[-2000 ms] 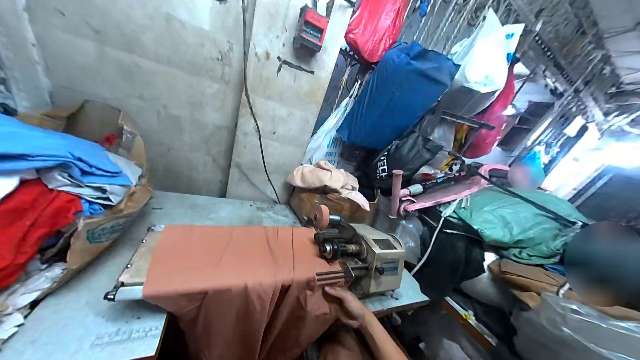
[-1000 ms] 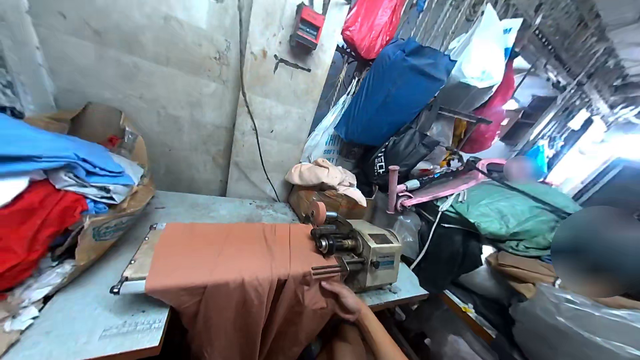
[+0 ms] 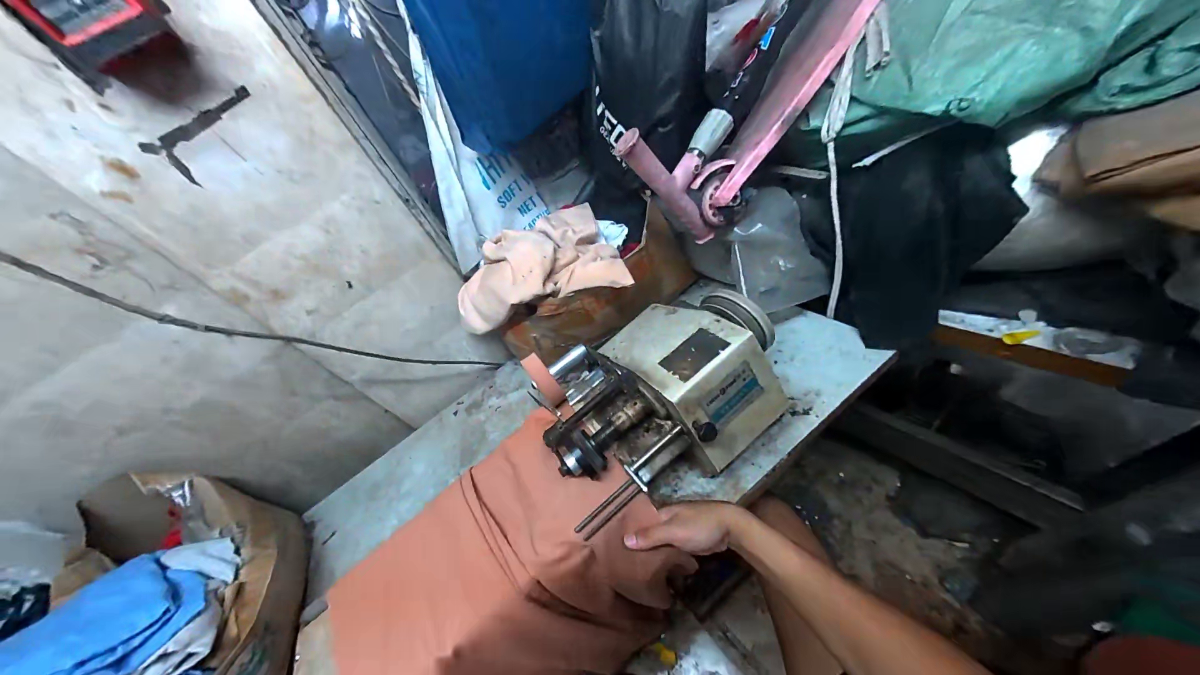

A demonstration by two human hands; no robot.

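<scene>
A tabletop machine (image 3: 698,375) with a cream metal housing, a round wheel and black rollers stands on the grey table. Rust-orange fabric (image 3: 450,562) runs under its rollers and two thin metal rods, spreads over the table and hangs over the front edge. My right hand (image 3: 689,528) pinches the fabric's edge just below the rods, thumb on top. A small roll of the same orange fabric strip (image 3: 541,379) sits at the machine's left end. My left hand is not in view.
Behind the machine, a cardboard box (image 3: 581,319) holds pale pink cloth. Another box (image 3: 281,572) with blue cloth stands at lower left. A pink scooter (image 3: 666,187), a blue bag (image 3: 506,66) and green sheeting (image 3: 994,56) crowd the back. A cable (image 3: 234,330) crosses the wall.
The view has turned and come closer to the machine. My right hand stays on the fabric's edge by the rods.
</scene>
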